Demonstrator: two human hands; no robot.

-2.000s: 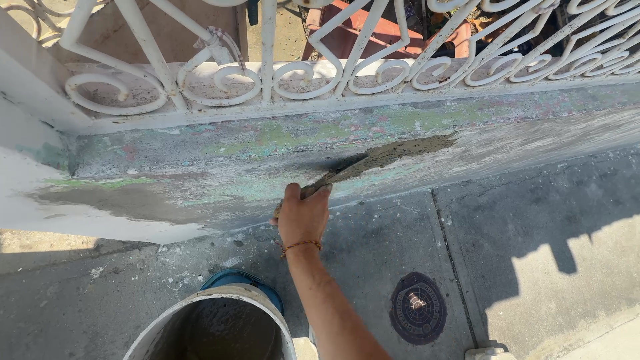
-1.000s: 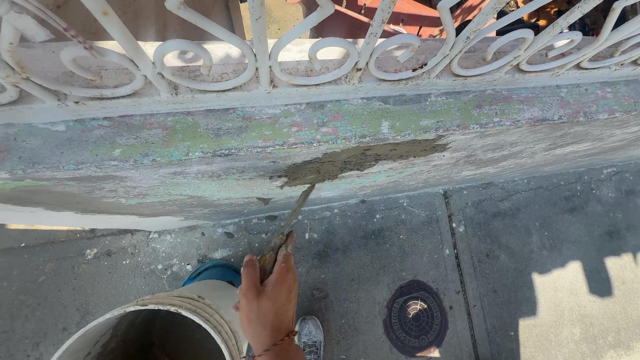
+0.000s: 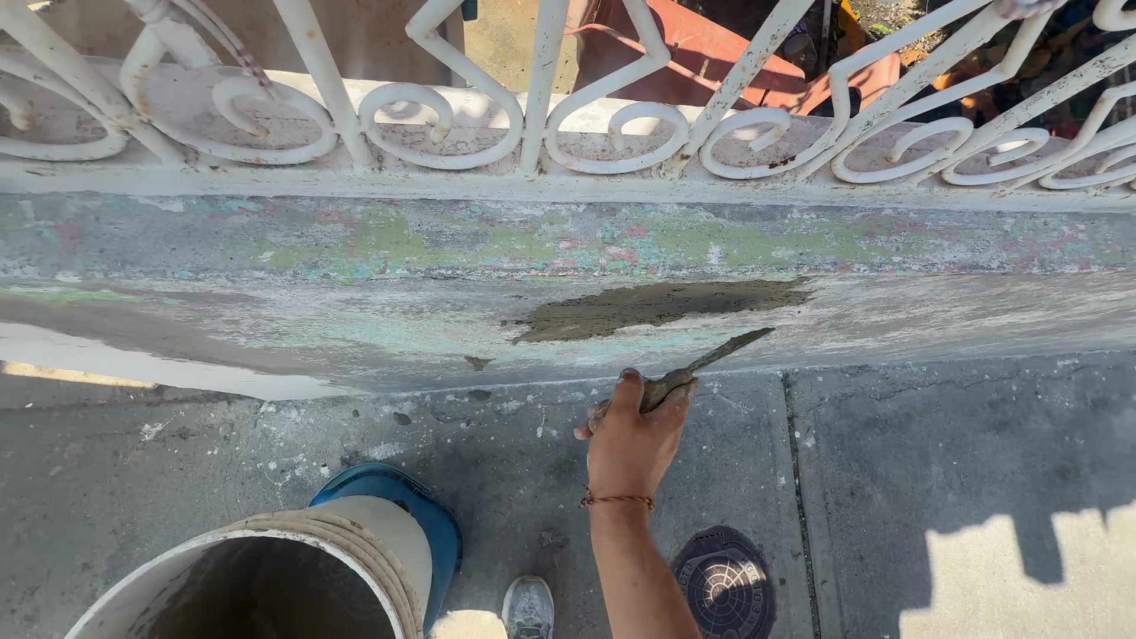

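My right hand [image 3: 635,430], with a braided cord at the wrist, grips the handle of a narrow-bladed trowel [image 3: 729,349]. The blade is smeared with mortar and points up and right, its tip just below a wet grey-brown mortar patch [image 3: 657,309]. This patch spreads over the face of a low wall [image 3: 399,324] with worn green, pink and turquoise paint. A small dab of mortar [image 3: 477,363] sits lower on the wall. At the lower left stands a whitish plastic bucket [image 3: 390,532], its inside dark. My left hand is out of view.
A white metal scrollwork railing [image 3: 532,89] runs along the wall's top. Something blue [image 3: 444,532] lies behind the bucket. A round cover [image 3: 726,581] is set in the concrete pavement [image 3: 887,444], right of my forearm. A shoe [image 3: 529,608] shows at the bottom edge.
The trowel has swung from the patch's left end to below its right part, and my right hand has moved right along the wall. Two seconds ago the blade was against the mortar.
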